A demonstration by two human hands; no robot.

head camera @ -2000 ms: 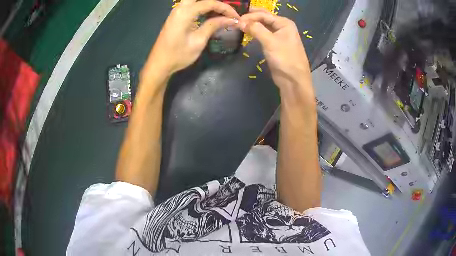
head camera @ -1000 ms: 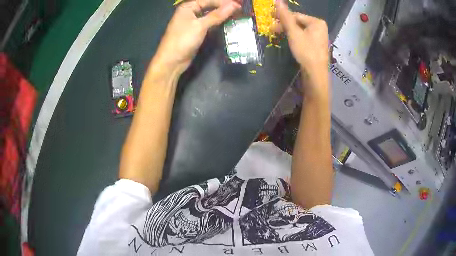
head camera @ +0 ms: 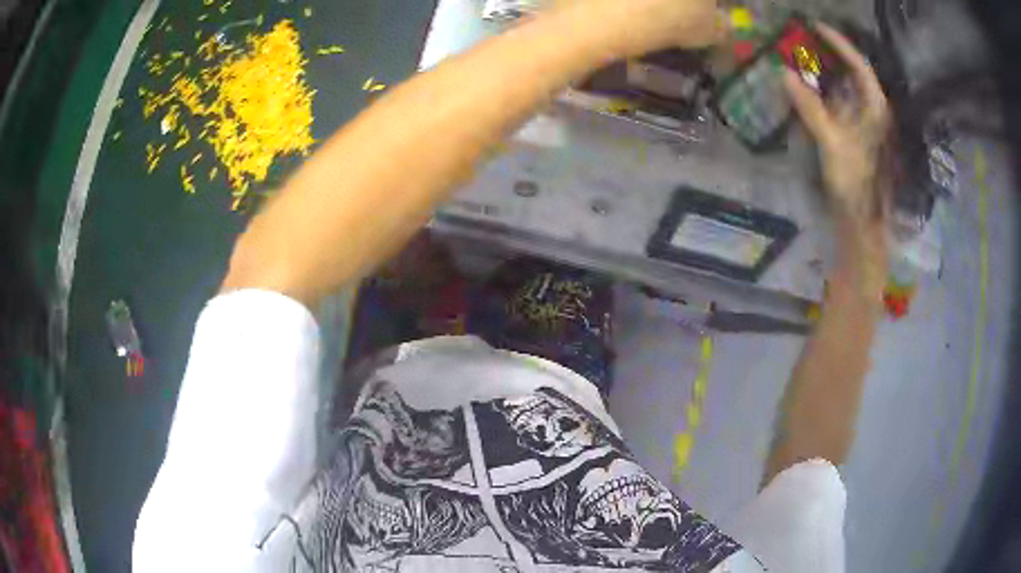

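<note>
An open device unit (head camera: 756, 103), with a green-silver board and a red end with a gold disc, is tilted above the bench machine at the upper right. My right hand (head camera: 845, 112) holds it at its red end, fingers and thumb around the edge. My left hand (head camera: 681, 20) reaches across to the top edge, left of the unit. It is blurred and partly cut off, so its fingers and anything in them cannot be made out.
The pale bench machine (head camera: 481, 185) has a dark-framed control screen (head camera: 719, 237) below the unit and an orange knob (head camera: 897, 304) at its right corner. A pile of small yellow pieces (head camera: 263, 106) lies on the dark green belt (head camera: 168, 252). Another unit (head camera: 123, 330) lies at far left.
The view has turned right, towards the machine. Both hands have left the yellow pile and are now over the machine, and the right hand has taken hold of a unit.
</note>
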